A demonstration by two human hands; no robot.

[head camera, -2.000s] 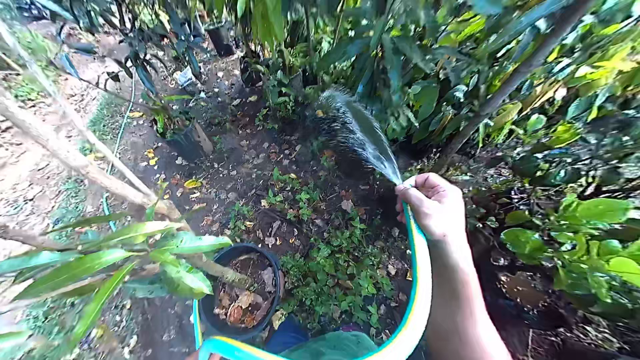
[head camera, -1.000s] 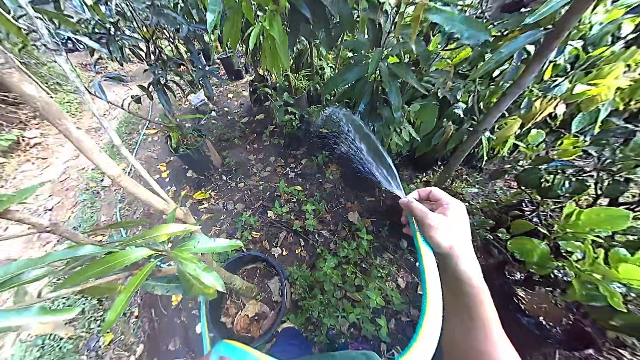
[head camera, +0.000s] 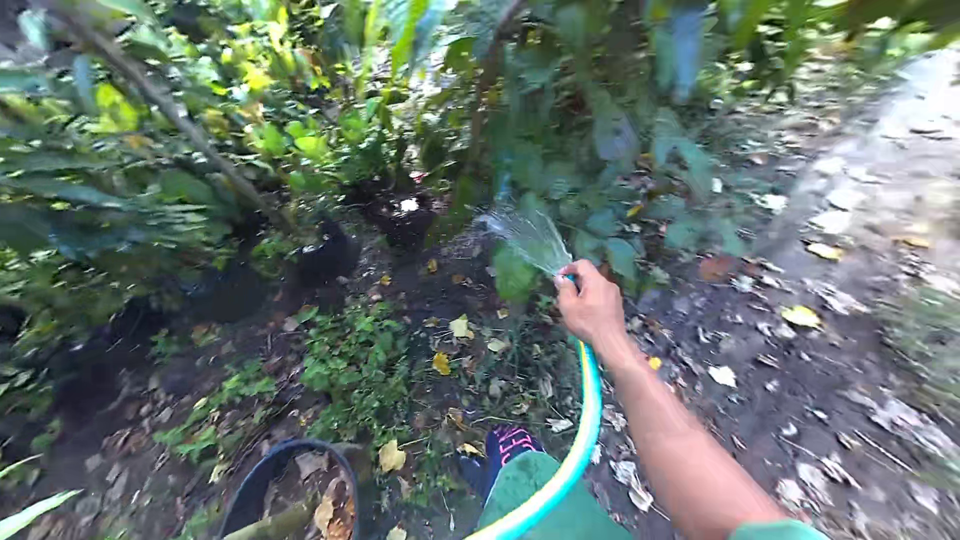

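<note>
Near the centre right of the head view, my right hand (head camera: 591,301) grips the end of a green and yellow garden hose (head camera: 589,420). A fan of water (head camera: 531,238) sprays from the hose end, up and to the left, toward leafy plants (head camera: 600,187) and the dark soil beneath them. Below my hand the hose curves down across my green clothing and leaves the frame at the bottom. My left hand is out of sight.
A black plant pot (head camera: 289,450) holding dry leaves and a stem stands at the lower left. My shoe (head camera: 510,446) rests beside low green weeds (head camera: 356,367). A slanting thin trunk (head camera: 176,112) is at the upper left, and leaf-strewn ground lies at the right.
The view has swung far to the right. Water still sprays from the hose in my right hand, now toward other plants; the pot appears farther left in the view.
</note>
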